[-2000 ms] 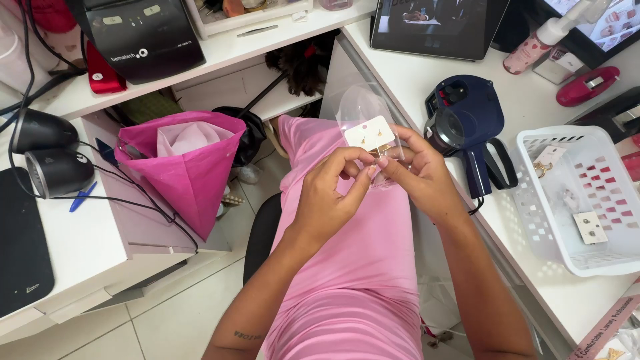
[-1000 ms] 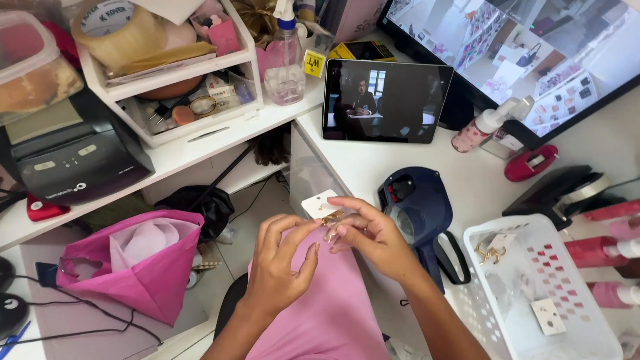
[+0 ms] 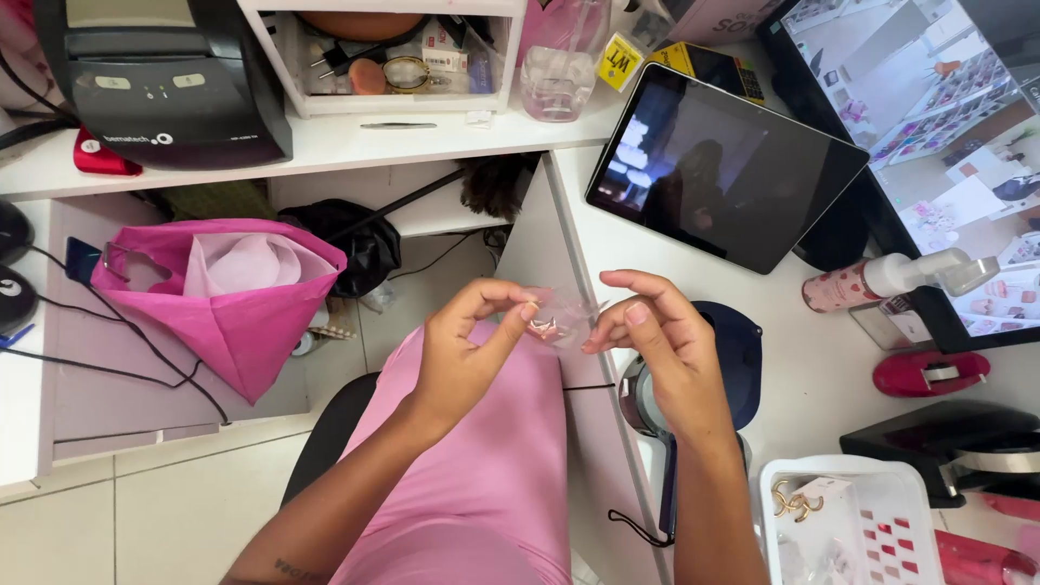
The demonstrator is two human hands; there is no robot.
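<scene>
Above my lap, my left hand [image 3: 479, 349] pinches a small clear plastic bag [image 3: 569, 313] between thumb and fingertips. Small gold-coloured pieces of jewellery [image 3: 544, 327] show through the plastic beside my left thumb. At the bag's right side is my right hand [image 3: 662, 349], palm up with curled fingers; its fingertips are close to the plastic, and whether they grip it I cannot tell. Below and right, a white plastic basket [image 3: 845, 467] holds gold hoop earrings [image 3: 796, 501] and clear bags.
A dark blue handheld device [image 3: 735, 357] lies partly behind my right hand. Beyond it stand a tablet [image 3: 723, 171], a pump bottle [image 3: 861, 280] and a monitor [image 3: 934, 146]. A red tape dispenser [image 3: 930, 374] sits at right. On the left are a pink bag [image 3: 219, 309] and a black printer [image 3: 162, 89].
The white card seen between my hands earlier no longer shows there. My hands have moved apart, and my right hand has turned palm up. The tablet appears more tilted as the view shifts.
</scene>
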